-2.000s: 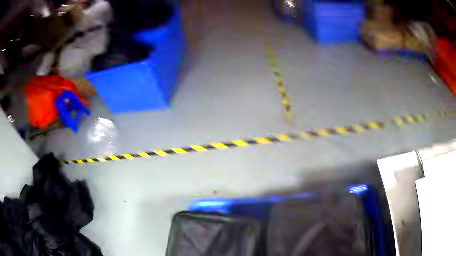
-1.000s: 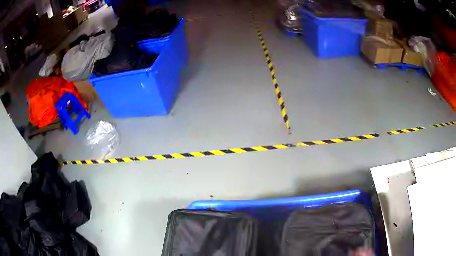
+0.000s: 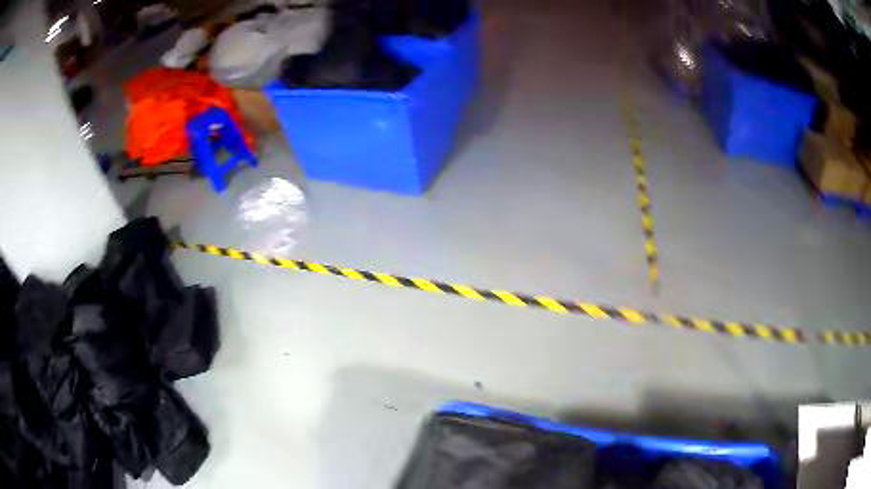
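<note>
A black backpack [image 3: 506,457] lies at the left end of a blue tote bin [image 3: 669,445], cut off by the bottom edge of the head view. Another dark bag [image 3: 711,474] shows dimly in the bin's right part. A large heap of black backpacks [image 3: 105,363] lies on the floor at the left. Neither of my hands is in the picture. The view is somewhat blurred.
A white pillar [image 3: 53,162] stands behind the heap. Yellow-black tape [image 3: 458,289] crosses the floor. Beyond it are a filled blue bin [image 3: 353,134], a blue stool [image 3: 218,148], orange fabric [image 3: 167,113], clear plastic [image 3: 273,212] and another bin [image 3: 759,110]. A white table [image 3: 826,444] is at lower right.
The view has turned left, so the heap shows more and the near bin sits lower and further right. The fingers seen at the right bag one second ago are out of view.
</note>
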